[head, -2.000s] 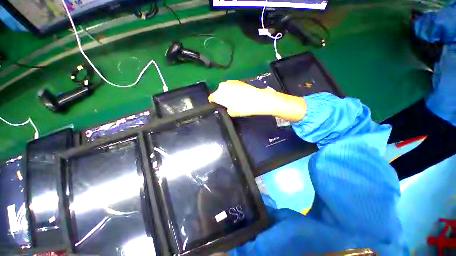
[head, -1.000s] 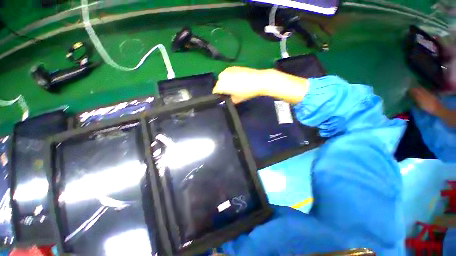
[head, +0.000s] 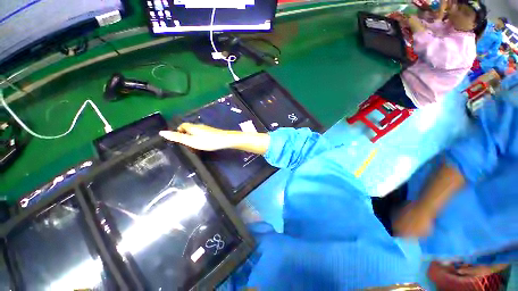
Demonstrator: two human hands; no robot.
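Observation:
A black tablet tray (head: 86, 199) with two slots lies at the lower left. Its right slot holds a glossy dark tablet (head: 147, 210) with clear film, a white label and a handwritten mark; its left slot holds another. My right hand (head: 196, 137) grips the tray's far right corner, its fingers partly hidden. Behind that corner, a dark tablet (head: 133, 133) has a white cable (head: 97, 108) in its far edge. My left hand is not in view.
A cabled tablet (head: 267, 102) lies over another dark tablet (head: 227, 165) right of the tray. A black scanner (head: 130, 86) lies on the green mat (head: 193, 62) below monitors. A person's blurred hand (head: 417, 219) is at right; another person sits beyond.
The view has swung right, so the tray and bench sit further left. My right hand stays at the tray's corner. The person in blue at right has come closer.

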